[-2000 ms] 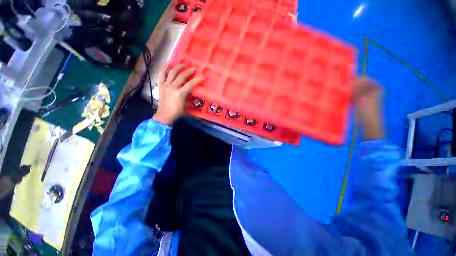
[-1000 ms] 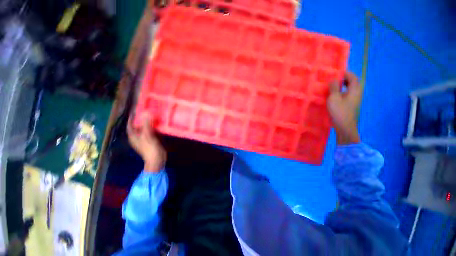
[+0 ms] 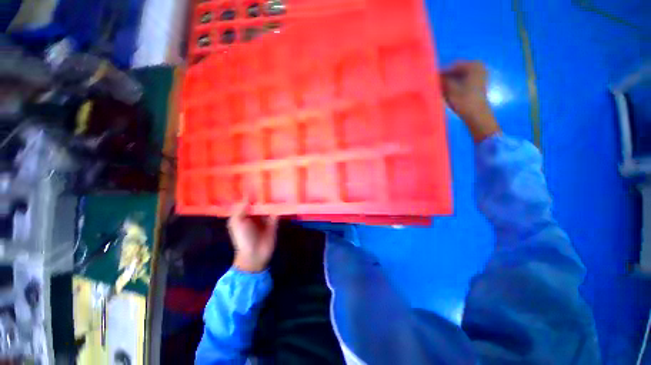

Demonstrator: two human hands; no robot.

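Note:
A bright red-orange compartment tray (image 3: 314, 135) is held in front of me, its square pockets looking empty. My left hand (image 3: 253, 235) grips its near edge, fingers partly hidden at the rim. My right hand (image 3: 467, 89) holds its right edge. Beyond its far left part, small dark round cases (image 3: 228, 34) sit in pockets of another red tray. A sliver of red tray (image 3: 371, 219) shows below the near edge. The picture is blurred.
The green bench (image 3: 110, 207) runs along the left, with the pale yellow mat (image 3: 89, 321), a pile of pale yellow scraps (image 3: 133, 249) and dark clutter. Blue floor (image 3: 571, 93) lies to the right, with a white frame (image 3: 624, 135) at the far right.
The held tray has moved left and away from me and looks larger and straighter. Both hands have moved with it. The view has shifted, so the bench mat sits lower.

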